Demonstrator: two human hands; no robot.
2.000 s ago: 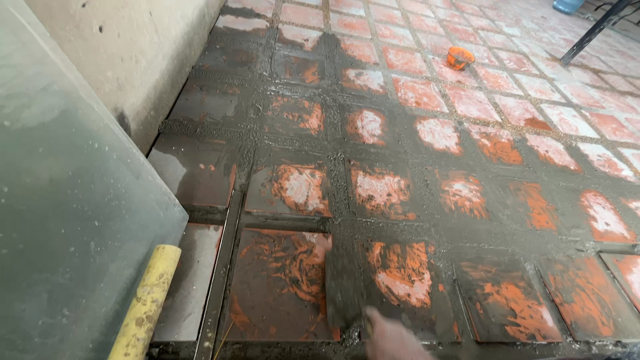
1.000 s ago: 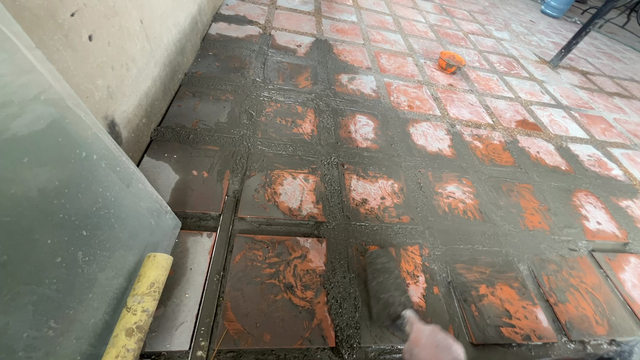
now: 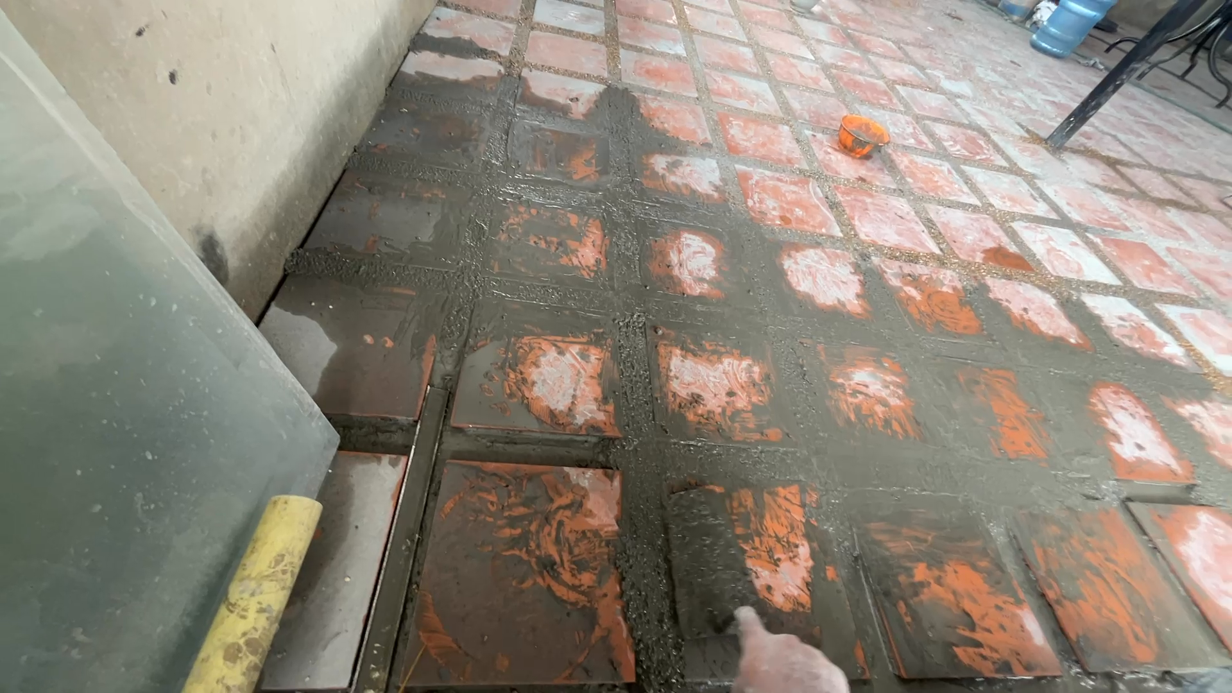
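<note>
My right hand is at the lower edge, right of centre, its thumb pointing up. It grips a flat, mortar-coated trowel, whose outline partly blends into the grey mortar. The trowel lies over the left part of a red clay tile smeared orange and grey, beside a joint filled with coarse wet mortar. Most of the hand and the handle are hidden or out of frame. My left hand is not in view.
A glass-like panel and a yellow pipe stand at the left, by a plastered wall. An orange bowl, a metal leg and a blue water bottle are farther back on the tiles.
The trowel in my right hand has moved right, from the mortar joint onto the tile beside it. More of that tile's left side was bare of the trowel two seconds ago.
</note>
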